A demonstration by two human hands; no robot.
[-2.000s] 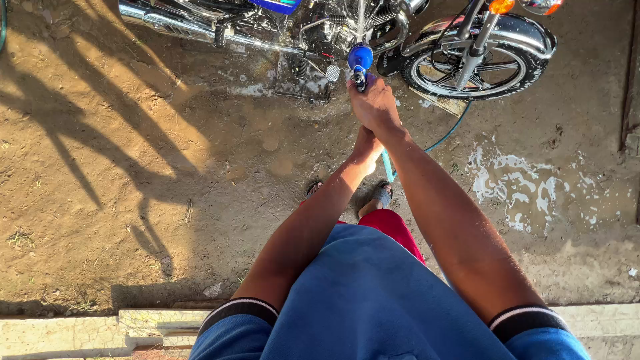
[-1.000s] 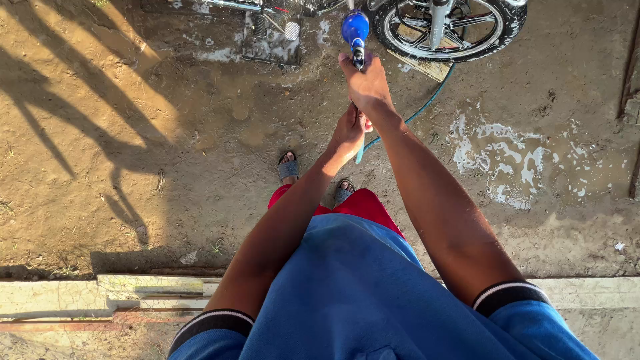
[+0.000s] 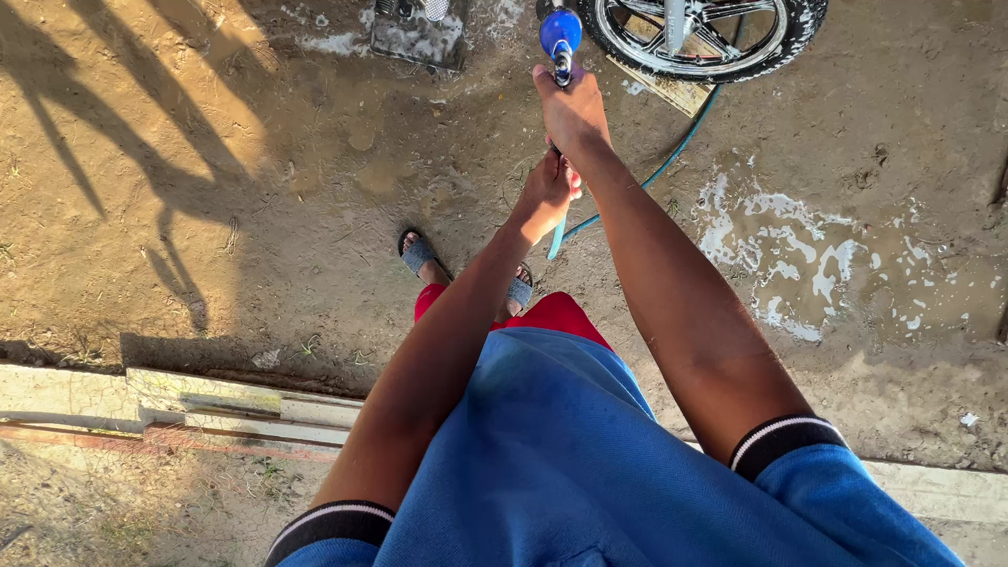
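My right hand (image 3: 575, 106) is closed around the grip of a blue spray gun (image 3: 561, 31) near the top of the view. Just below it, my left hand (image 3: 549, 189) grips the lower end of the same gun, where a teal hose (image 3: 665, 167) comes out below the fingers. Beyond the gun, to the right, stands a motorcycle's front wheel (image 3: 705, 35), its tire and rim spotted with white foam. The front of the gun is partly cut off by the top edge.
A wooden board (image 3: 681, 90) lies under the wheel, with the hose passing beside it. Foam and water (image 3: 811, 260) spread over the dirt at the right. A foamy dark plate (image 3: 417, 39) shows at the top. Planks (image 3: 236, 402) line the ground behind my feet.
The view has shifted, so that most of the motorcycle has left it at the top. Both hands stay on the spray gun. My feet, partly hidden two seconds ago, now show more.
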